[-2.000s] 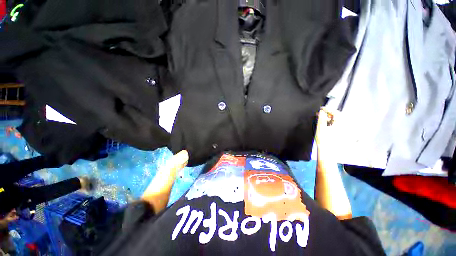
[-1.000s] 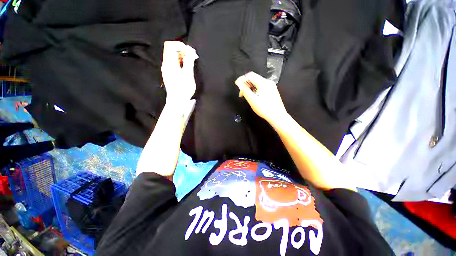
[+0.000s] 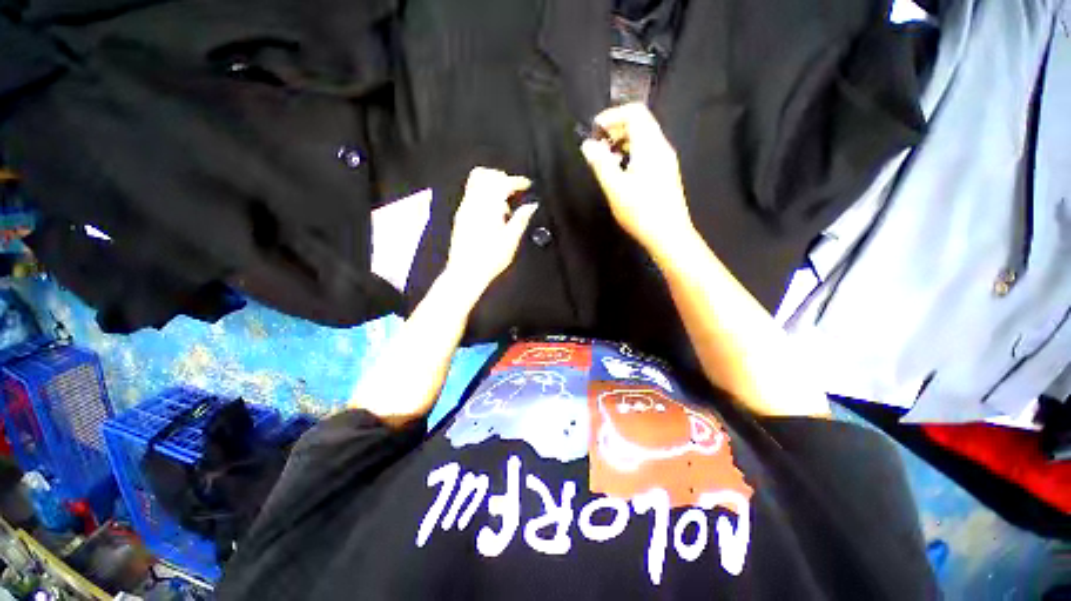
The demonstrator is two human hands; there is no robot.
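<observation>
A black suit jacket lies front up before me, its hem towards my body. A small round button shows on its front, just right of my left fingertips. My left hand is bare, with thumb and fingers closed on dark cloth at the jacket front. My right hand is bare, higher and further right, and pinches the dark cloth near the opening. The shiny lining shows above my right hand. Blur hides whether either hand holds a small tool.
Another black garment lies at the left, with a white paper piece between it and the jacket. A grey-blue jacket lies at the right. Blue crates stand on the blue floor at lower left. Red cloth shows at lower right.
Both hands first come up from the hem to the jacket front. Since then my left hand has moved down and right, and my right hand slightly up.
</observation>
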